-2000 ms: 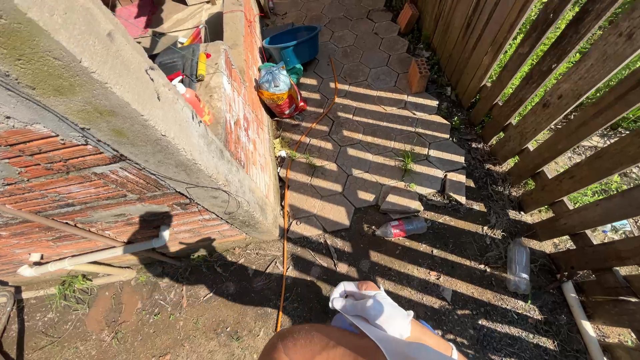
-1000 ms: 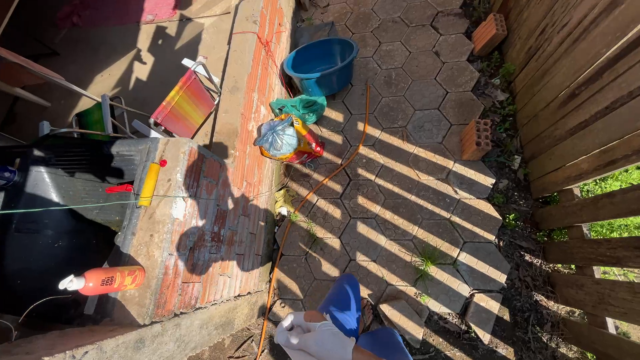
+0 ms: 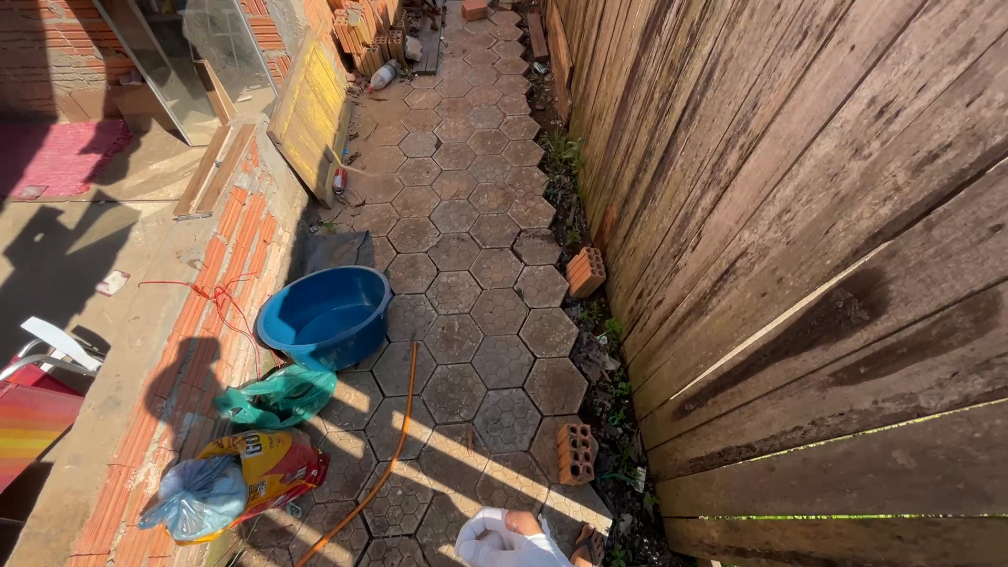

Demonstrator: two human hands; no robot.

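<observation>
At the bottom edge, what appears to be my right hand (image 3: 490, 537) is covered in white material, with a small patch of bare skin beside it. Its fingers cannot be made out, nor whether it holds anything. My left hand is out of view. Close by on the right is a foot in a sandal (image 3: 589, 545). Left of the white-covered hand, an orange hose (image 3: 383, 478) curves over hexagonal pavers (image 3: 454, 390). Beyond the hose lie a yellow and red printed bag (image 3: 281, 475), a tied translucent plastic bag (image 3: 197, 496), a green plastic bag (image 3: 285, 396) and a blue plastic tub (image 3: 324, 316).
A wooden plank fence (image 3: 756, 236) borders the path on the right, with hollow bricks (image 3: 576, 454) along its foot. A low brick wall (image 3: 189, 370) runs down the left. Farther along are a yellow wooden panel (image 3: 311, 118), a plastic bottle (image 3: 384, 75) and stacked hollow bricks (image 3: 366, 35).
The view has swung far up along the paved path. The plastic bottles on the soil, seen two seconds ago, and the spray bottle on the wall, seen one second ago, are out of view. A sandalled foot now shows.
</observation>
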